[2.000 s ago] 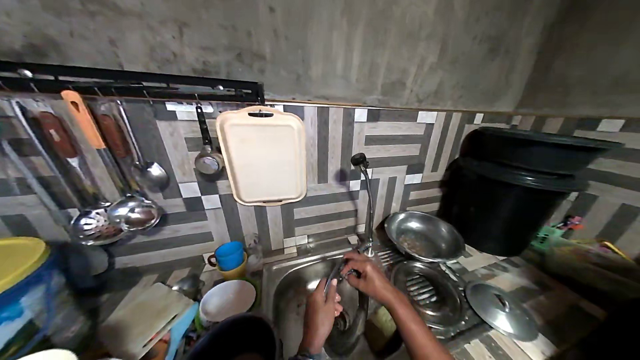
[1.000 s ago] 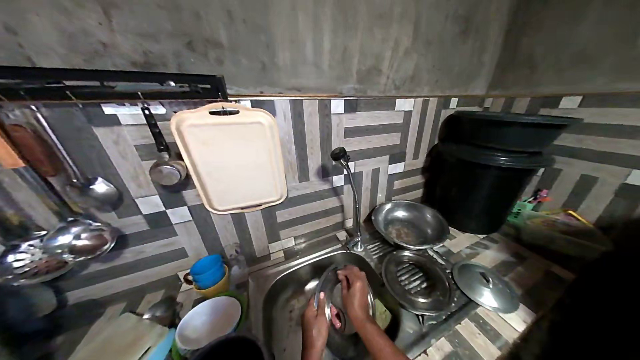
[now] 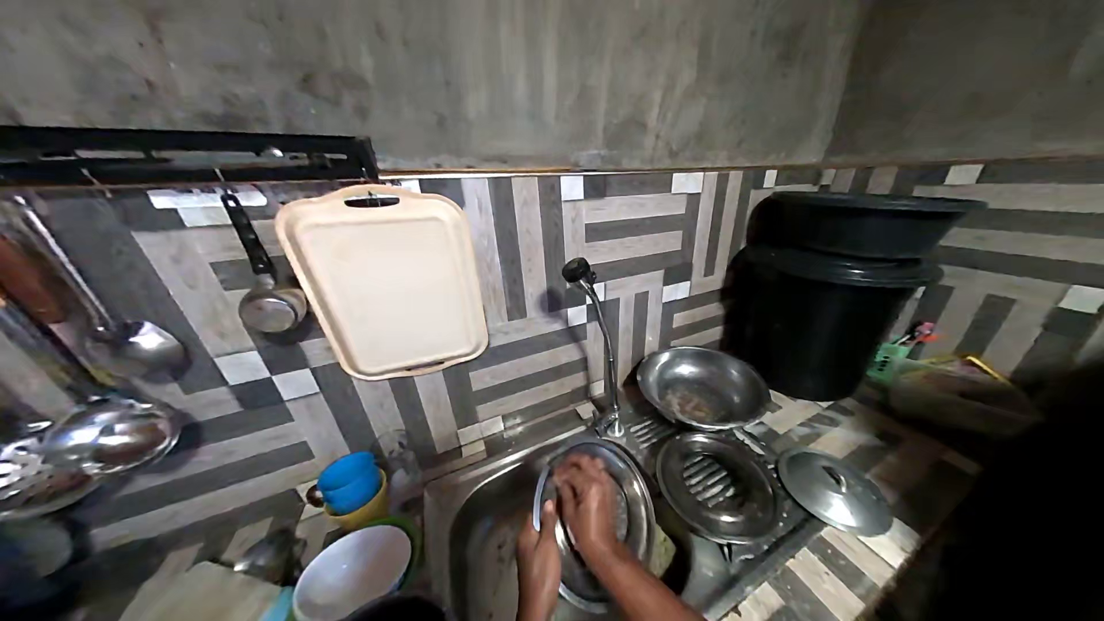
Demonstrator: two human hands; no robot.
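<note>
Over the metal sink (image 3: 483, 517), my left hand (image 3: 540, 543) grips the left edge of a round metal lid or dish (image 3: 634, 492), which is tilted. My right hand (image 3: 586, 500) lies on its inner face with the fingers bent; whether something is under the fingers cannot be told. The gooseneck faucet (image 3: 611, 362) rises behind the sink. To the right, an oval metal dish (image 3: 673, 483) rests on the ridged drainboard, with a metal pan (image 3: 703, 384) behind it and a metal pot lid (image 3: 832, 492) further right.
Blue cups (image 3: 349, 483) sit in a yellow cup (image 3: 371, 511) left of the sink, near a white bowl (image 3: 354, 569). A cream tray (image 3: 388, 285), a small pan (image 3: 272, 309) and ladles (image 3: 112, 435) hang on the wall. A black bucket (image 3: 811, 328) stands at the back right.
The round metal piece in my hands now shows its face more fully, and my right hand has moved onto it. The view has shifted since two seconds ago.
</note>
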